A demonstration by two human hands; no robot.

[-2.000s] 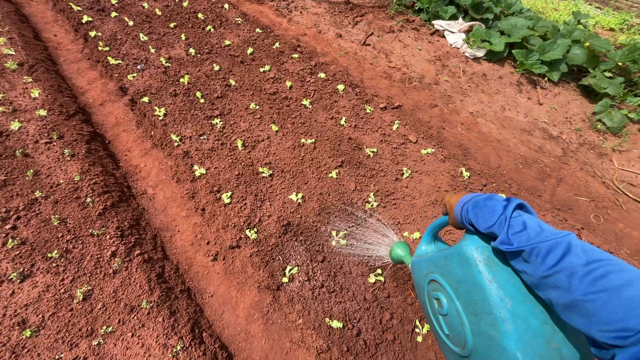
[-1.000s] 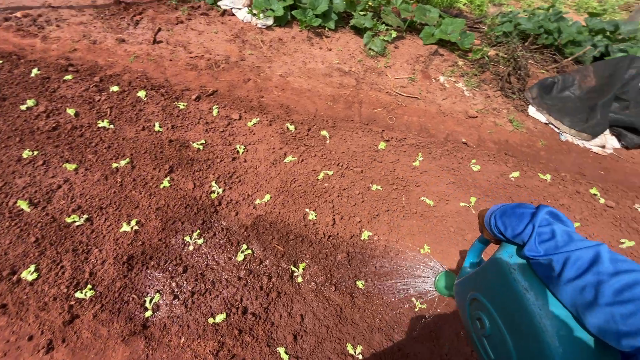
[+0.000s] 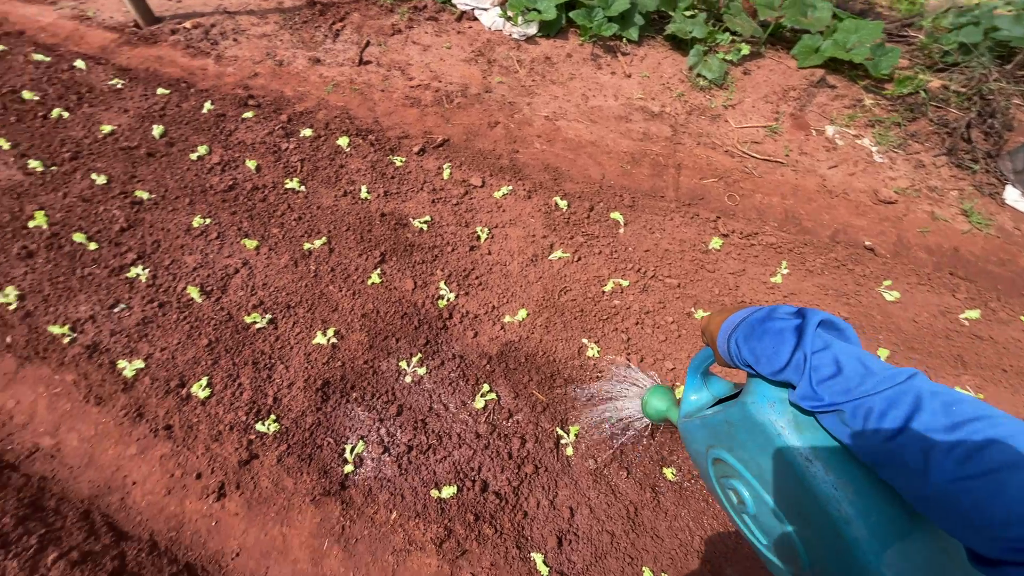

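Observation:
My right hand (image 3: 718, 330), mostly covered by a blue sleeve, is closed on the handle of a teal plastic watering can (image 3: 808, 480) at the lower right. Water sprays leftward from the can's green rose (image 3: 660, 404) onto reddish-brown soil. Just beyond the spray stands a pale green seedling (image 3: 568, 439), one of several spread over the soil bed (image 3: 320, 432). Around the seedlings left of the spray the soil looks dark and wet. My left hand is out of view.
Leafy green vines (image 3: 848, 44) grow along the top right, beside a piece of white cloth or plastic (image 3: 500, 18). A bare dirt path (image 3: 560, 120) runs along the bed's far side. A post (image 3: 142, 12) rises at the top left.
The view has swung noticeably between frames. The can stays in my right hand, with water coming out in all the frames.

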